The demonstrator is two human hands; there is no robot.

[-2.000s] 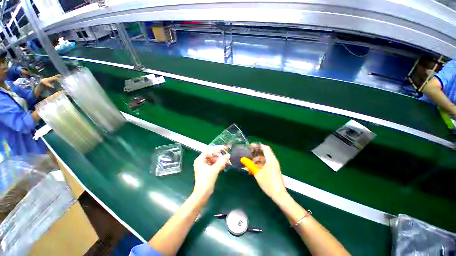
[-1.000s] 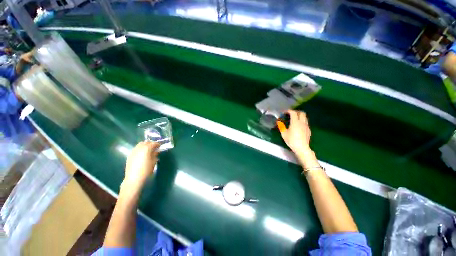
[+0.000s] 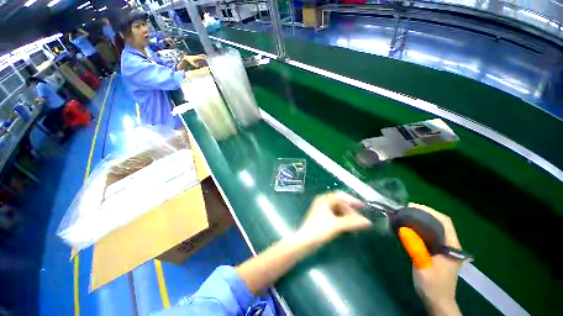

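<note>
My right hand grips a dark round device with thin dark leads at both sides, together with an orange tool handle. My left hand is blurred, its fingers pinched beside the device's left lead. A clear blister shell shows faintly at its fingertips; its exact outline and the grip on it are hard to see. A small stack of blister shells lies on the dark green surface, left of both hands.
On the belt lie a carded pack and a shelled disc. Tall nested shell stacks stand at the upper left. An open carton with plastic-wrapped contents stands beside the line at left. A person in blue works beyond it.
The view has swung left. The disc from the near surface is now in my right hand. The shelled disc my right hand held lies on the belt. My left hand has left the small stack.
</note>
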